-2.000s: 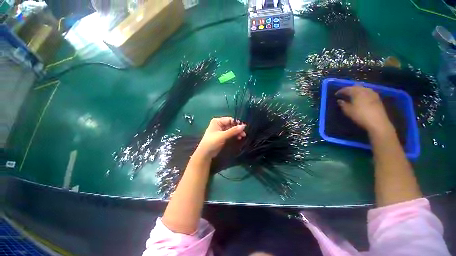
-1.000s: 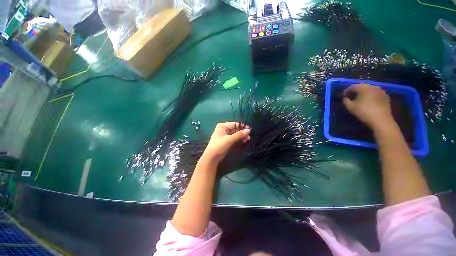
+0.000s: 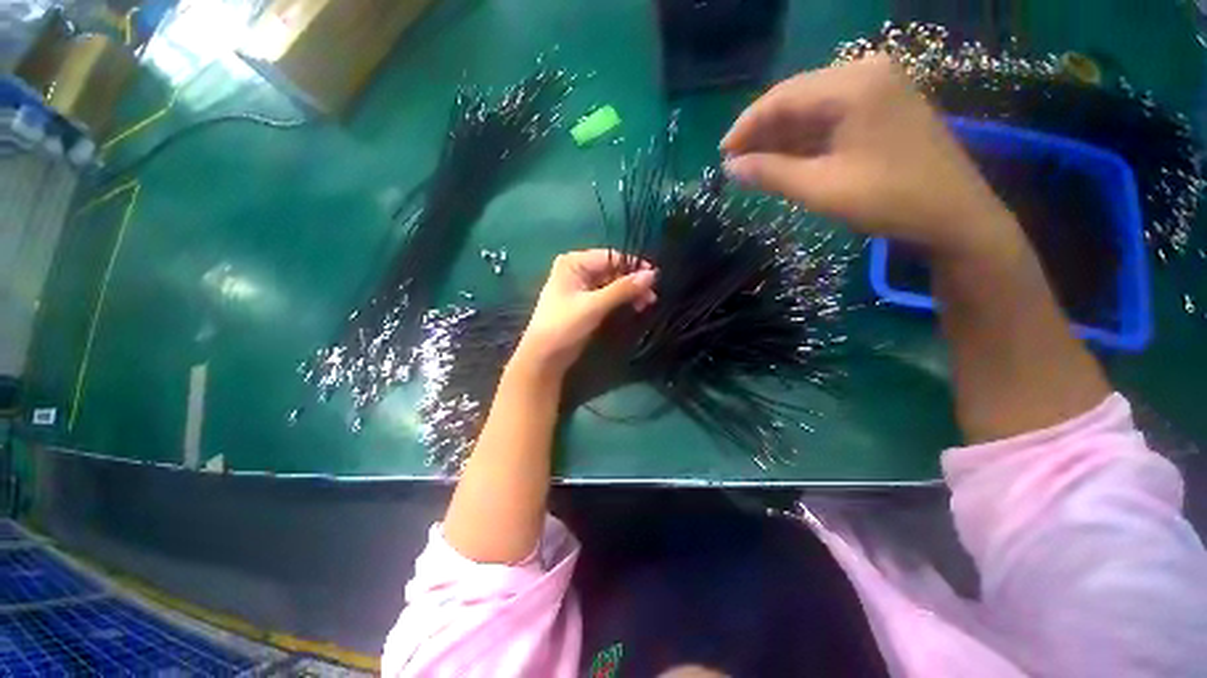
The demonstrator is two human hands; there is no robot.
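My left hand [image 3: 592, 302] is closed on a few thin black wires [image 3: 645, 199] that stand up from the fist with small silver tips. A fanned pile of black wires [image 3: 741, 298] with silver terminals lies beside and under it. My right hand [image 3: 847, 152] is raised over the bench beyond the pile's right part, thumb and forefinger close together but apart; no wire shows clearly between them. The blue tray [image 3: 1125, 252] with dark contents is at the right, partly hidden by my right hand and forearm.
A long wire bunch [image 3: 444, 225] lies left of the hands, with small silver bits [image 3: 494, 260] beside it. A green piece [image 3: 596, 125], a black box [image 3: 721, 47] and a cardboard box [image 3: 338, 53] are beyond. More wires [image 3: 1165, 152] lie behind the tray. The bench edge [image 3: 331, 474] is nearest.
My right hand has left the blue tray and moved left toward the wire pile. My left hand still holds its wires. The view has shifted, so the bench things appear higher in the picture.
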